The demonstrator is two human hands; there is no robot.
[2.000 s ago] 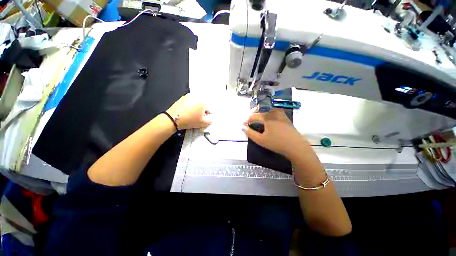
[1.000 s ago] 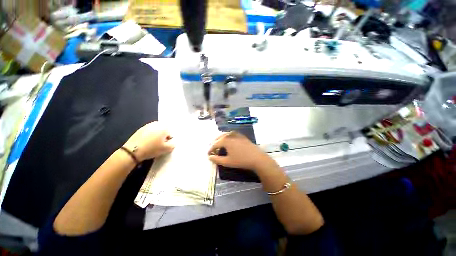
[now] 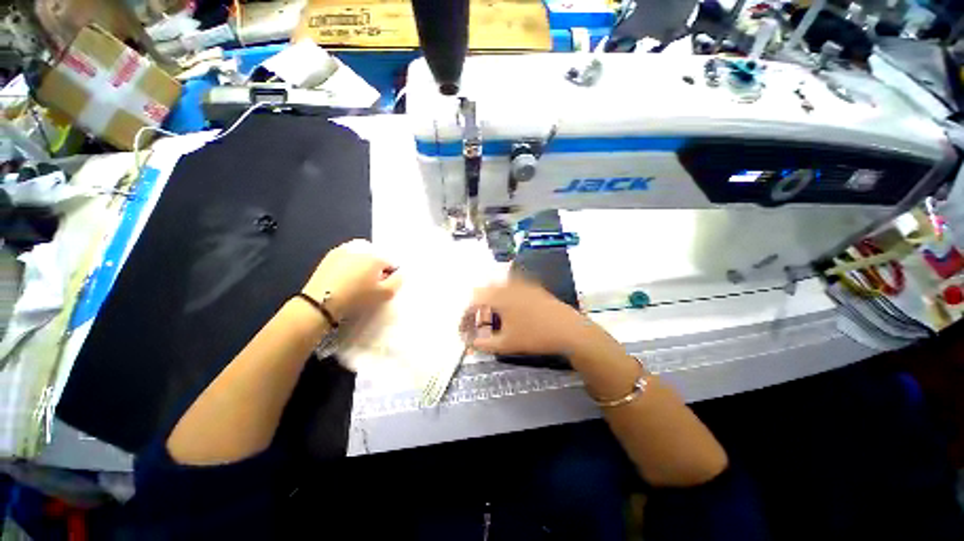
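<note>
A cream piece (image 3: 407, 336) lies left of and below the needle area, its lower end bunched and blurred. My left hand (image 3: 354, 283) is closed on its left side, fingertips near its upper part. My right hand (image 3: 520, 320) is blurred, with thumb and fingers pinched at its right edge. Part of the piece is hidden by my hands. The white sewing machine (image 3: 603, 182) has its presser foot (image 3: 465, 227) just above the piece. A narrow black fabric strip (image 3: 544, 273) lies under and behind my right hand.
A large black panel (image 3: 227, 254) covers the left of the table, with a small dark round item (image 3: 266, 223) on it. Blue-green snips (image 3: 551, 240) and a green disc (image 3: 638, 300) lie right of the needle. A cardboard box (image 3: 109, 87) stands back left.
The cream piece's lower end lay flat and wide a second ago; now it is drawn up and skewed between my hands. The camera view has also shifted.
</note>
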